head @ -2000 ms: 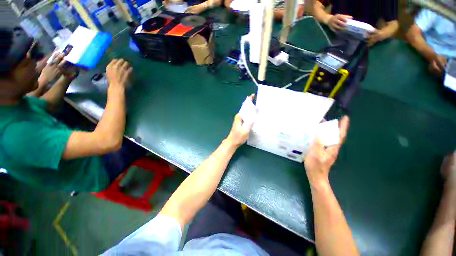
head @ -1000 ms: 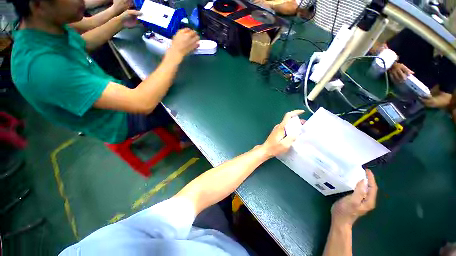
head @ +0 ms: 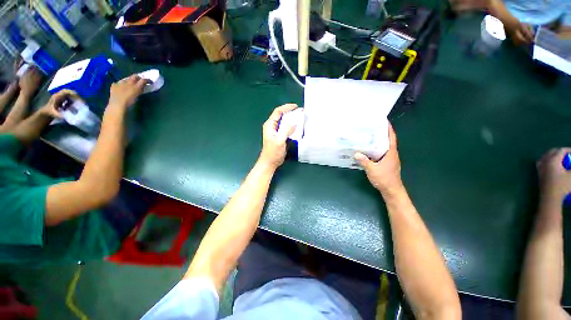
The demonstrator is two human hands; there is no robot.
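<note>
A white retail box (head: 335, 147) is held over the dark green bench in front of me, its lid panel (head: 350, 103) standing up at the far side. My left hand (head: 278, 132) is at the box's left end, with fingers closed on a white side flap. My right hand (head: 382, 164) grips the right end, thumb on the near wall and fingers behind. White content shows in the box opening, too blurred to identify.
A yellow-and-black tester (head: 389, 57) and a white power strip with cables (head: 289, 25) lie beyond the box. A black-and-orange carton (head: 169, 34) stands far left. A worker in green handles white parts beside a blue-and-white box (head: 81, 76). Another person's arm (head: 543, 231) is at right.
The view has swung back, so the box appears level and further left. My right thumb now lies over the near wall, and the right side flap no longer sticks out.
</note>
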